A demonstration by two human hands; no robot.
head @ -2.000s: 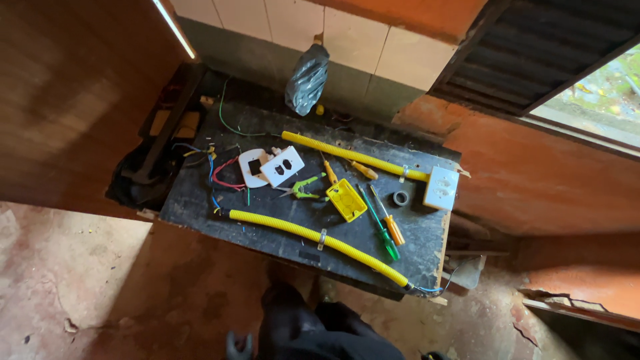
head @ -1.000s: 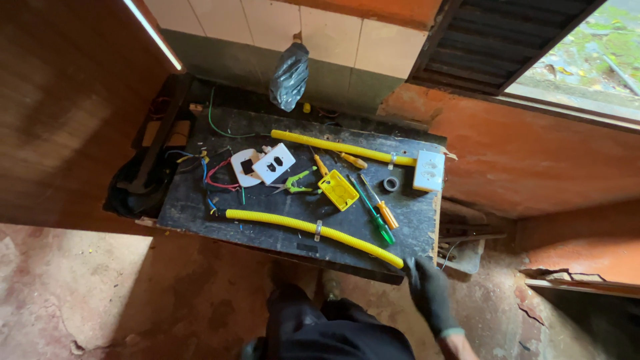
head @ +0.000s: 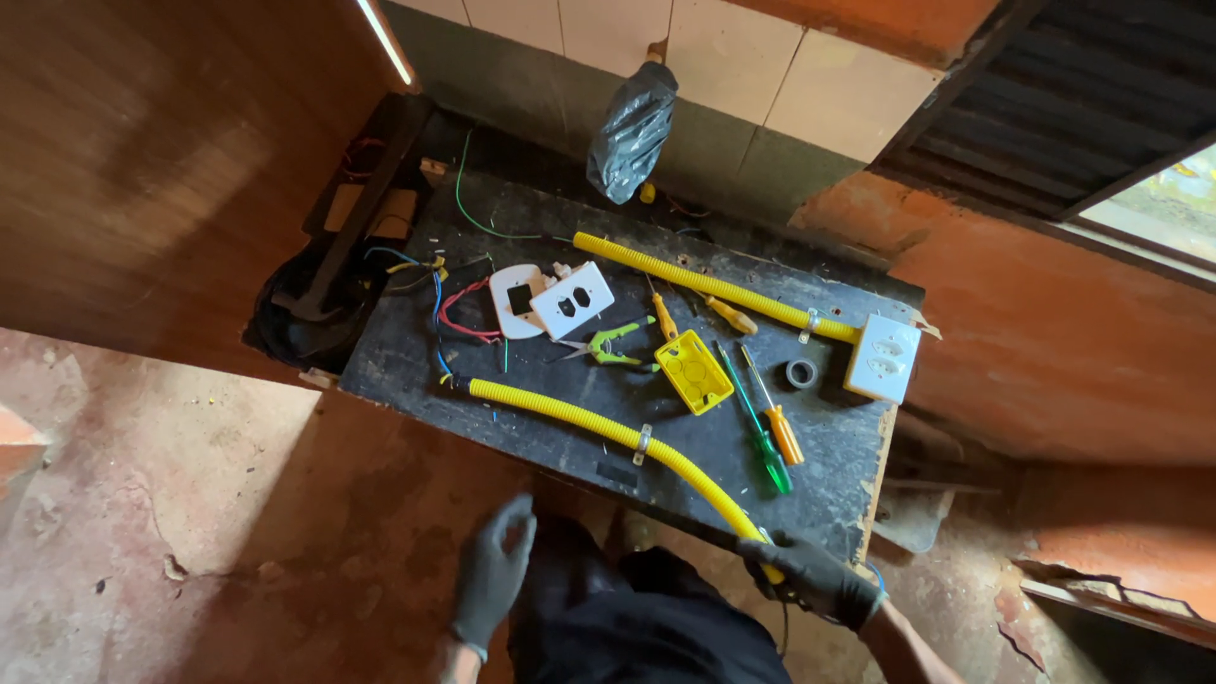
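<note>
My right hand (head: 819, 578), in a dark glove, grips the lower right end of a yellow corrugated conduit (head: 589, 420) at the board's front edge. A metal clamp (head: 643, 445) sits around that conduit's middle, and blue wires leave its left end. My left hand (head: 496, 570), also gloved, hangs in front of the board with nothing in it, thumb and fingers curved close together. Behind lie a white socket plate (head: 573, 300), a white frame (head: 518, 328), green-handled snips (head: 613, 346), a yellow electrical box (head: 694, 372), and a green screwdriver (head: 771, 462).
The black board (head: 560, 456) also carries another yellow conduit (head: 703, 283) joined to a white outlet (head: 883, 359), a tape roll (head: 801, 373) and orange-handled screwdrivers (head: 786, 435). A hammer (head: 328, 271) lies on the black case at left. A plastic-wrapped object (head: 632, 133) hangs from the wall.
My right hand, beside the board's corner one second ago, now has hold of the front conduit's end. My left hand has come into view in front of the board.
</note>
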